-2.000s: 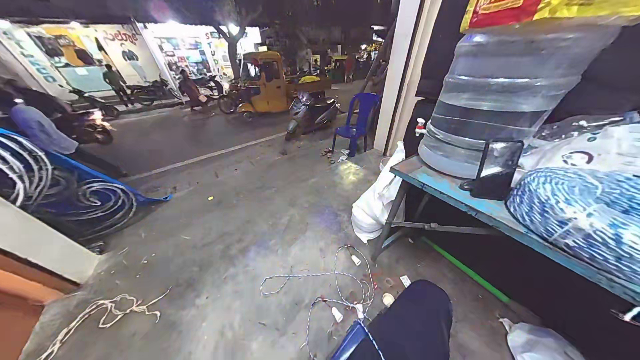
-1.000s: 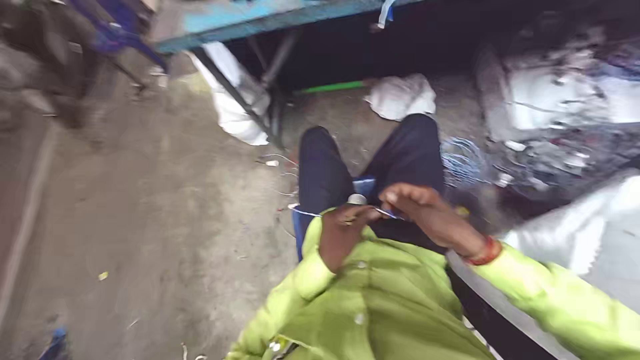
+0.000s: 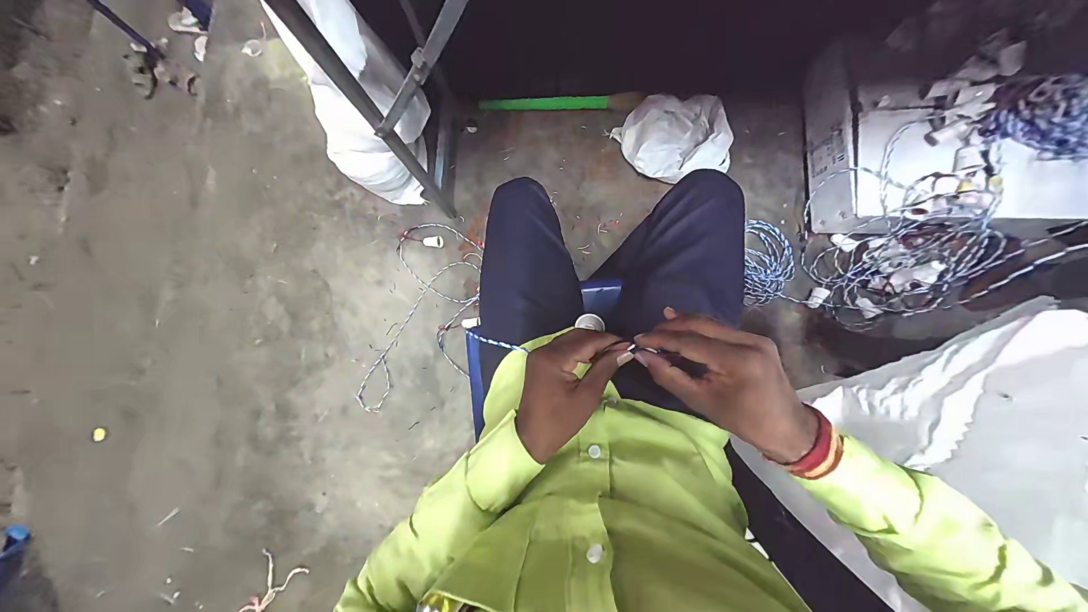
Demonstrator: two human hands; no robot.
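My left hand (image 3: 568, 382) pinches a blue-and-white twisted wire (image 3: 497, 342) between thumb and fingers, above my lap. Close against it, my right hand (image 3: 731, 378) has its fingertips on the same wire's end; the fingertips of both hands almost meet. A small white round fitting (image 3: 589, 322) sits between my thighs, just beyond the left fingers. From the left hand the wire runs left over the blue plastic seat (image 3: 602, 296). More twisted wire (image 3: 425, 293) with small white fittings (image 3: 433, 242) lies looped on the floor to the left.
Coiled wire (image 3: 767, 262) lies right of my knee, near a tangle of wire and white fittings (image 3: 914, 268) by a white box (image 3: 829, 161). Ahead are a white plastic bag (image 3: 676, 136), a green rod (image 3: 544, 104), metal table legs (image 3: 438, 153) and a white sack (image 3: 365, 153). White sheeting (image 3: 1011, 408) lies at right.
The view has swung from the street down to my lap. Both hands, out of sight at first, are in view from one second ago; the fingertips are now closer together on the wire.
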